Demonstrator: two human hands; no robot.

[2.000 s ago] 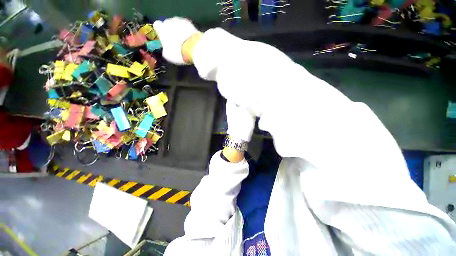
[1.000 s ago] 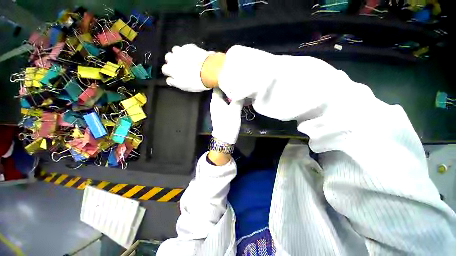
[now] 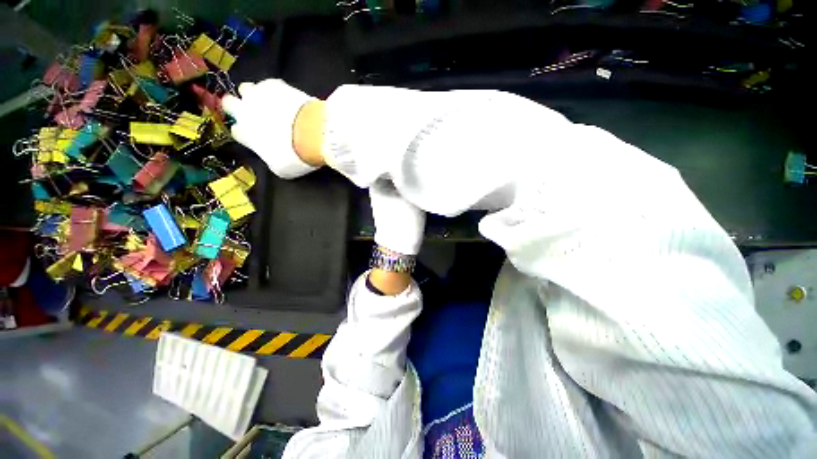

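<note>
A large heap of mixed yellow, teal, blue and pink-red binder clips [image 3: 164, 227] lies at the left. My right hand [image 3: 269, 125], in a white glove, reaches across to the heap's right edge. Its fingertips are at the clips, and whether they hold one cannot be told. My left hand [image 3: 396, 222], white-gloved with a metal watch at the wrist, is below my right forearm. Its fingers are hidden under the right sleeve, so what it holds cannot be seen. A black recessed tray [image 3: 309, 235] lies between the heap and my left hand.
A single teal clip [image 3: 795, 168] lies at the far right of the dark green bench [image 3: 708, 202]. Thin tools [image 3: 564, 63] lie on the far ledge. A grey control box [image 3: 778, 291] is at the right. Yellow-black tape [image 3: 228, 338] and a white ribbed panel [image 3: 204, 381] are at lower left.
My right hand drew back from the heap's upper edge to above the tray, then moved left to the heap again, where it covers a teal clip. My left hand stays under the right forearm.
</note>
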